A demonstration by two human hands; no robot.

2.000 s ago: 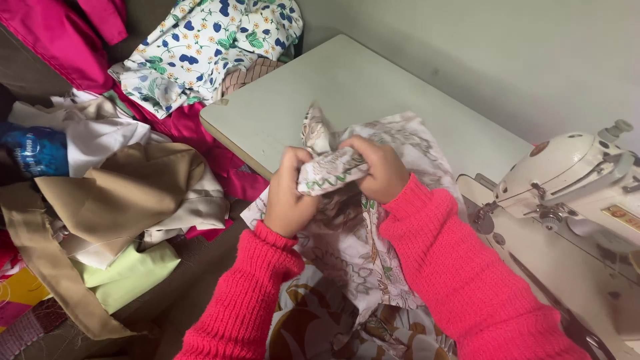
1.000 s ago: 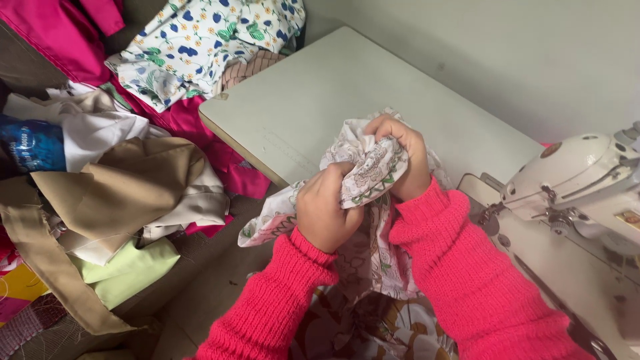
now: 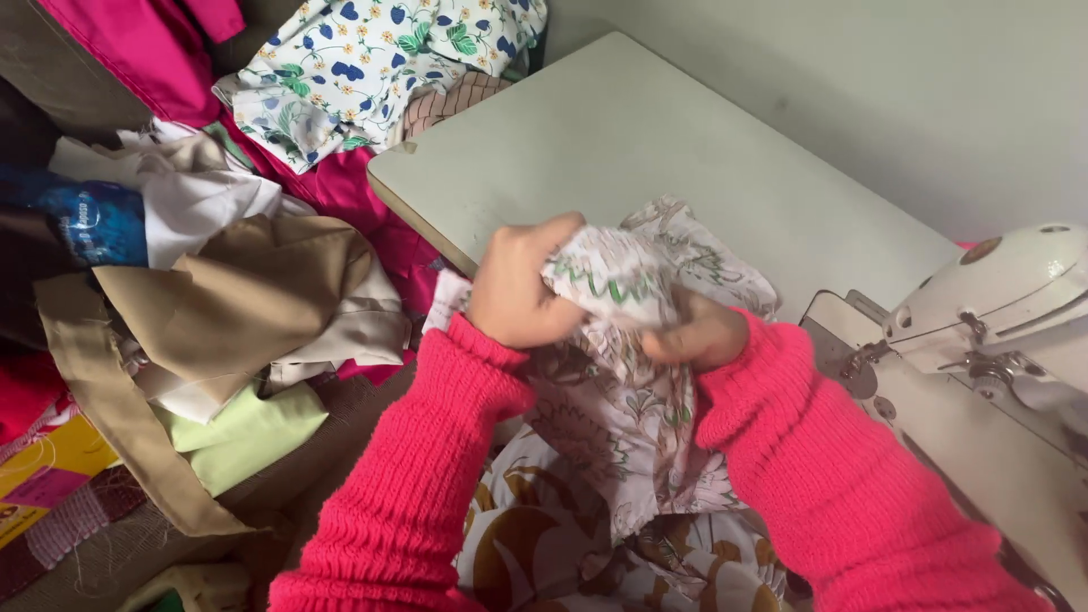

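Note:
A white printed cloth [image 3: 608, 276] with green and brown line patterns is bunched up between my two hands, over the near edge of the pale tabletop. My left hand [image 3: 523, 285] is closed around its left side. My right hand [image 3: 701, 327] grips it from the right, with the thumb in front and the other fingers partly hidden by the folds. One part of the cloth lies on the tabletop behind my right hand, and the rest hangs down over a white cloth with brown shapes [image 3: 527, 544].
A white sewing machine [image 3: 994, 297] stands at the right on the pale tabletop [image 3: 612, 127]. At the left are heaped fabrics, among them a tan cloth [image 3: 246, 297], a light green piece [image 3: 246, 433] and a blue plastic package [image 3: 93, 221]. A floral cloth [image 3: 357, 68] lies beyond the table's left corner.
Both hands have shifted and turned the bunched cloth between them, keeping hold of it. More of the cloth now hangs below my hands than one second ago.

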